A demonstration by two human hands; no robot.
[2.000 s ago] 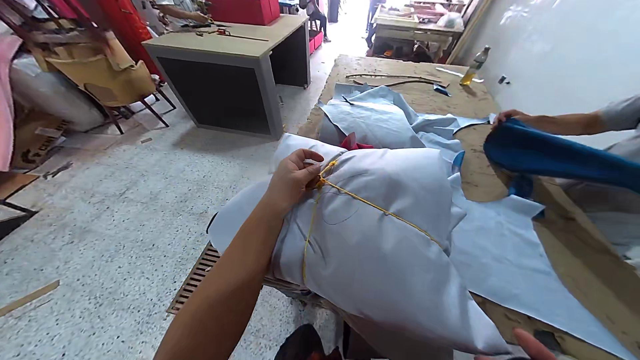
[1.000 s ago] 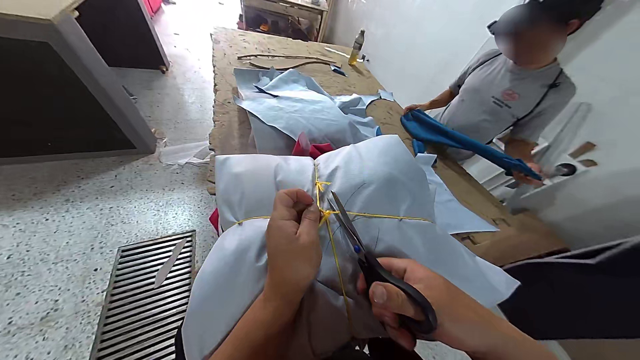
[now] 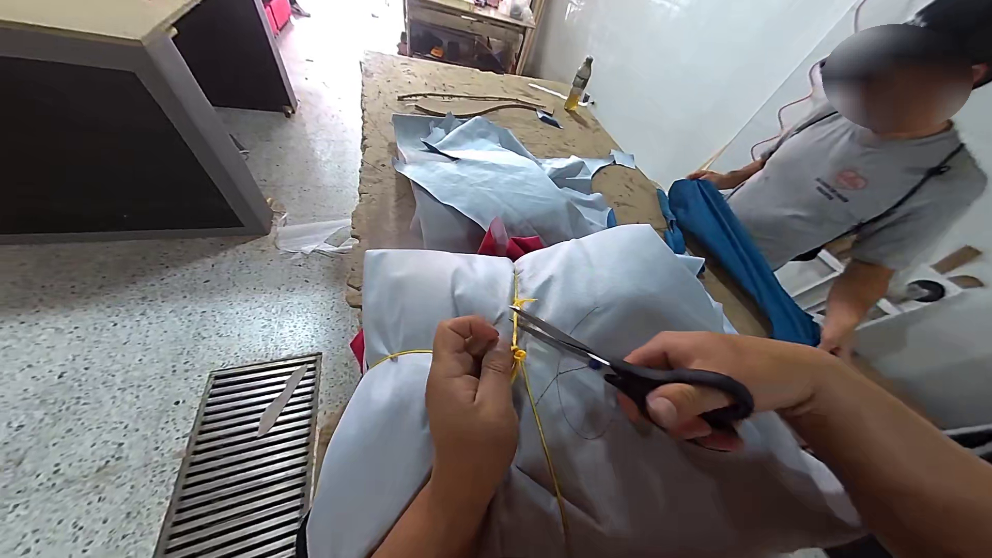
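A bulky light-grey fabric bundle (image 3: 620, 287) lies below me, tied crosswise with yellow cord (image 3: 545, 443) and knotted near its middle. My right hand (image 3: 686, 391) holds black-handled scissors (image 3: 570, 341), their blade tips at the cord by the upper knot. Close on the left of the cord is my left hand (image 3: 473, 384), fingers curled and fingertips pinched together; whether cord is between them cannot be told. A loose dark thread lies on the bundle beneath the scissors. Red fabric (image 3: 508, 242) pokes out behind the bundle.
Light-blue fabric pieces (image 3: 496, 167) lie on the worn table (image 3: 387, 77), with a bottle (image 3: 578, 84) and curved strips farther back. A person (image 3: 852, 178) at the right holds blue fabric (image 3: 736, 248). A floor grate (image 3: 232, 465) and a dark-panelled desk (image 3: 101, 147) are at left.
The scissors came into view in my right hand between the first and second frames. Since then their tips have moved up the cord, from near the middle knot to the upper knot.
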